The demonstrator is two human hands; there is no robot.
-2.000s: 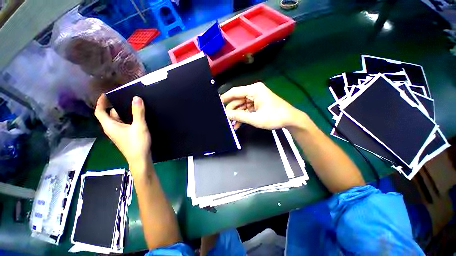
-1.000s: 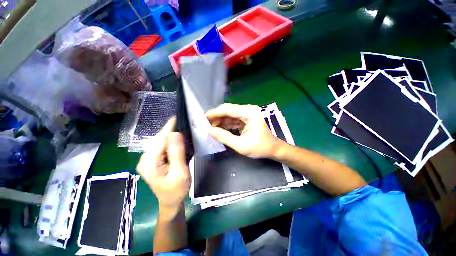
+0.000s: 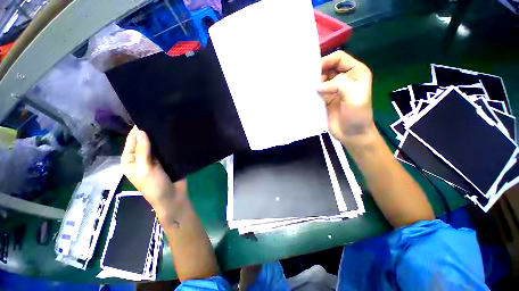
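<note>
My left hand (image 3: 142,162) grips the lower left edge of a black sheet (image 3: 179,111) held up above the bench. My right hand (image 3: 347,94) pinches the right edge of a white sheet (image 3: 273,74), which adjoins the black one along a slanting line; whether they are still joined there I cannot tell. The main stack of large black sheets (image 3: 284,185) with white margins lies below, its upper part hidden by the held sheets. A short pile of smaller black sheets (image 3: 132,233) lies to its left.
A fanned pile of black sheets (image 3: 461,139) lies at right. White cut-out sheets (image 3: 82,221) lie far left. Crumpled clear bags (image 3: 74,94) are at rear left. A red parts tray (image 3: 333,31), partly hidden, and a tape roll (image 3: 345,7) are at the rear. A black cable crosses the bench.
The held sheet, bent and edge-on a second ago, is now spread wide, showing a black part and a white part. My right hand has moved up and right, my left hand leftward.
</note>
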